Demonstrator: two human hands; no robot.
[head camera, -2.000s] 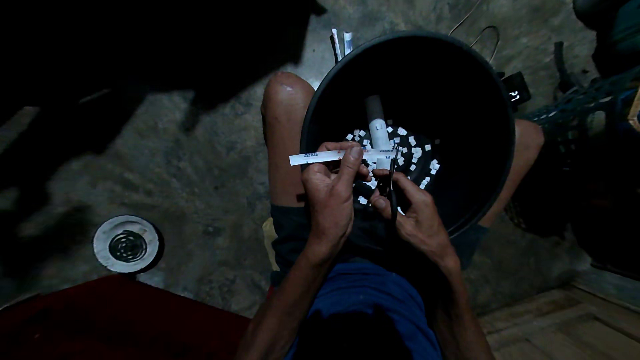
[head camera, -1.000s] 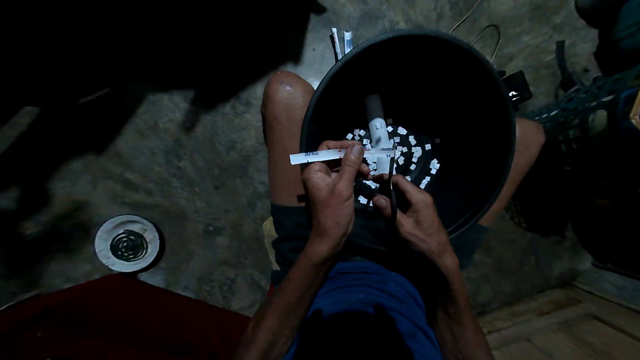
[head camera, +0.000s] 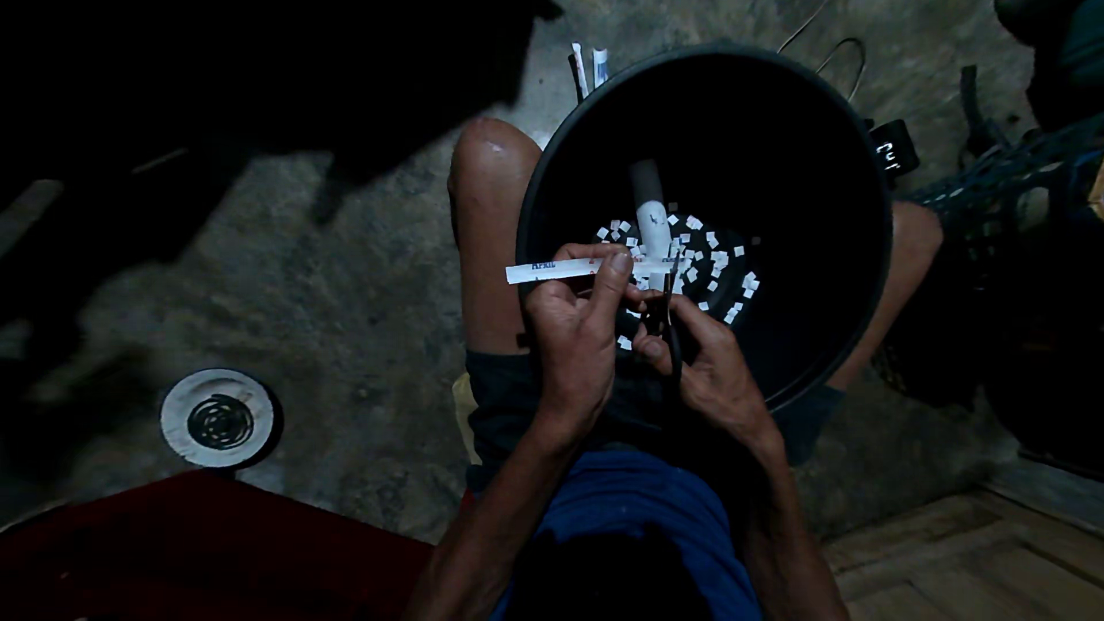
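My left hand (head camera: 582, 319) pinches a white printed paper strip (head camera: 552, 271) between thumb and fingers, its long end pointing left. In my right hand (head camera: 711, 362) is a pair of dark scissors (head camera: 674, 341), whose blades stand at the strip's right end. Both hands are over a large dark round tub (head camera: 881, 259) between my knees. Inside it lie several small white paper squares (head camera: 749, 282), and a white roll or tube (head camera: 654, 226) with a grey upper part shows just beyond my fingers. How far apart the blades are is hard to tell.
On the floor at the left stands a round white dish (head camera: 179, 418) with a dark coil in it. Two slim white packets or strips (head camera: 601, 67) lie beyond the tub. At the right are a small device with a lit display (head camera: 895, 148) and a dark mesh basket (head camera: 975, 183).
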